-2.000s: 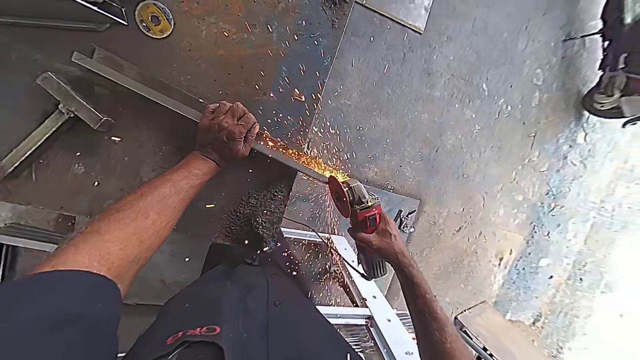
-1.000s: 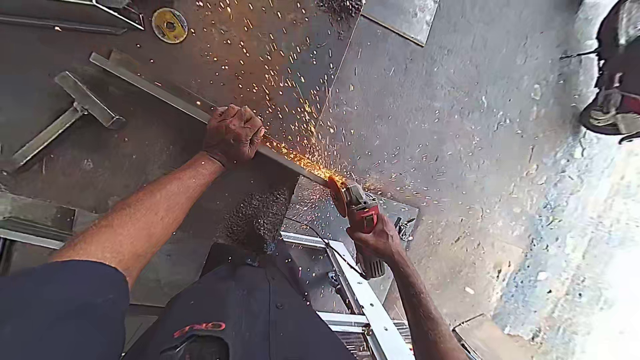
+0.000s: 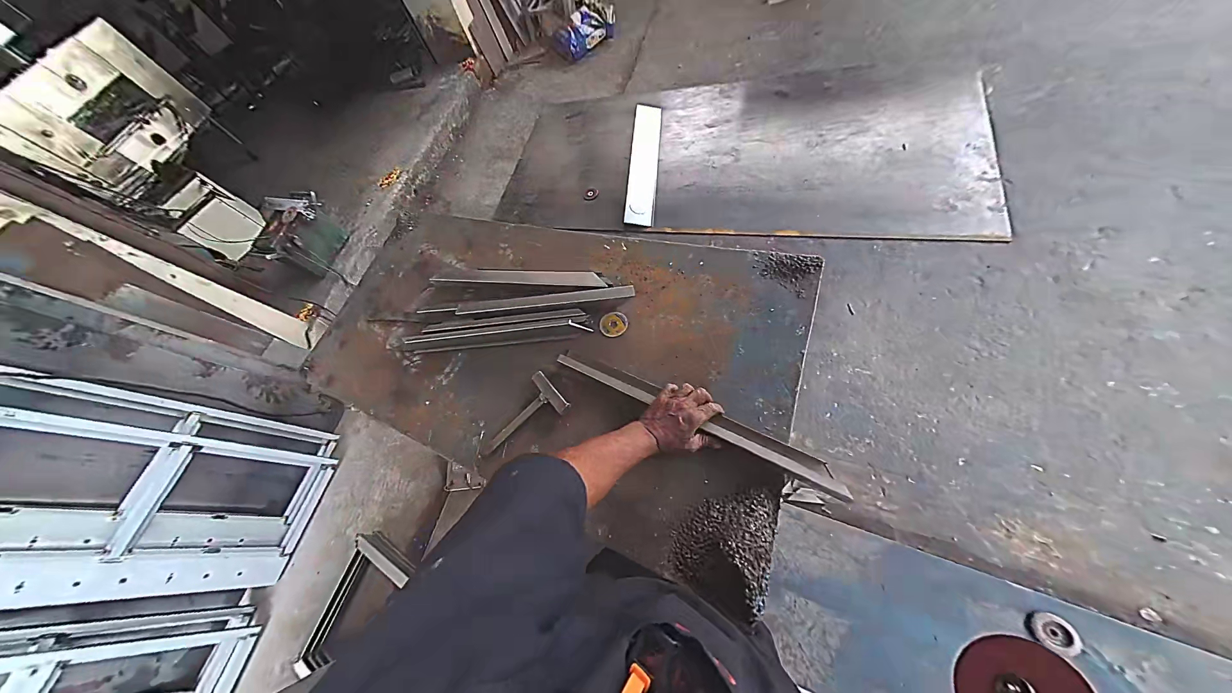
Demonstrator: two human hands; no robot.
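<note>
My left hand [image 3: 680, 418] grips a long steel angle bar [image 3: 770, 449] that lies slanted across a rusty steel plate [image 3: 674, 289]. The bar's lower right end reaches past the plate's edge. My right hand is out of the frame, and the angle grinder is not in view. Left of the bar lies a T-shaped steel piece [image 3: 520, 420]. Above it is a yellow disc [image 3: 613, 324], beside several cut lengths of steel angle [image 3: 520, 306].
At the lower right a large dark red disc [image 3: 1011, 664] lies near a small round metal flange [image 3: 1055, 631]. White metal frames [image 3: 144, 568] stand at the left. A flat white bar [image 3: 643, 166] rests on another steel plate [image 3: 828, 159] at the top.
The sparks are gone, and my right hand with the angle grinder has left the view. My left hand still holds the bar. The view has swung and takes in more of the floor.
</note>
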